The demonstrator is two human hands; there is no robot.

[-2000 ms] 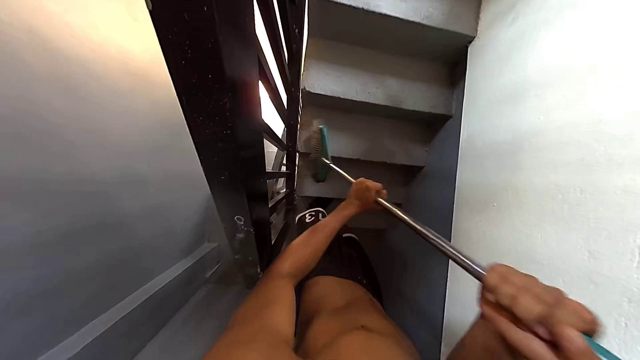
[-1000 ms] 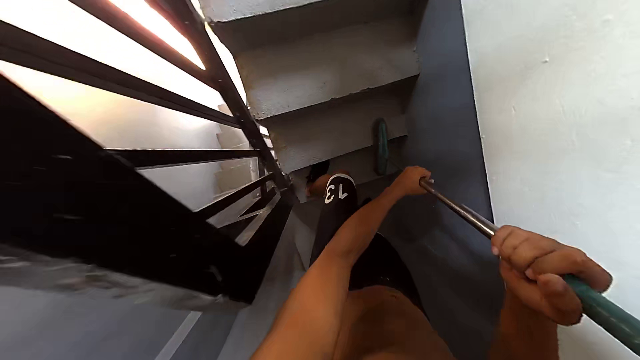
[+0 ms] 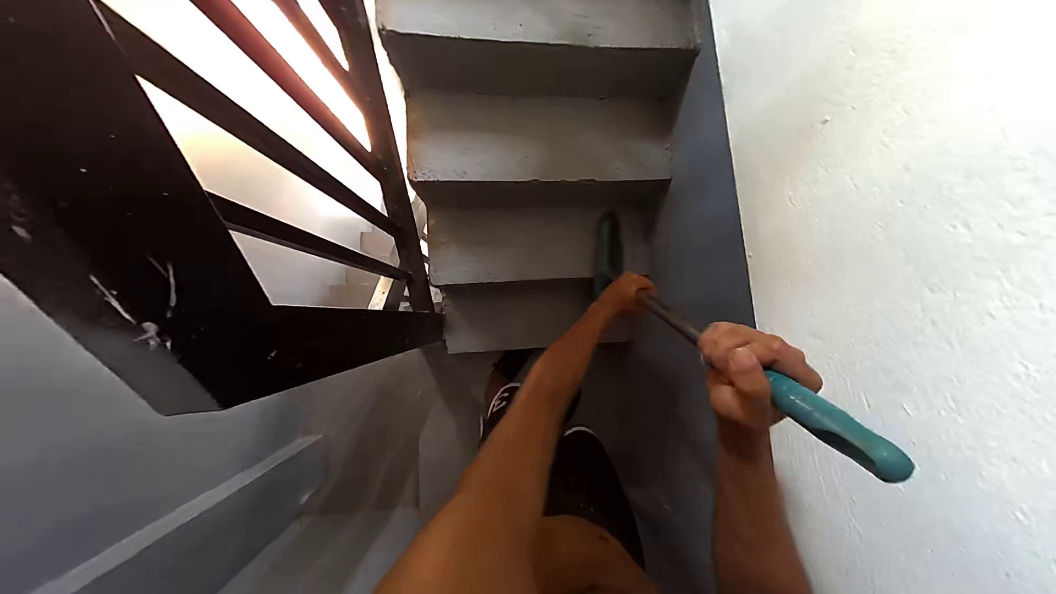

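Observation:
My left hand grips the metal shaft of a long-handled broom, fairly near its head. Higher up the pole, my right hand is closed around it just below the teal plastic end grip. The narrow green broom head lies over a grey stair step, near the step's right end; its bristles cannot be made out. Part of the head is hidden behind my left hand.
Grey concrete stairs rise ahead. A dark metal railing runs along the left. On the right stands a white wall with a blue-grey lower band. My feet are at the foot of the visible steps.
The broom head was at the railing side of a step two seconds ago and is now near the wall side. Both hands have kept hold of the pole. The view has turned somewhat.

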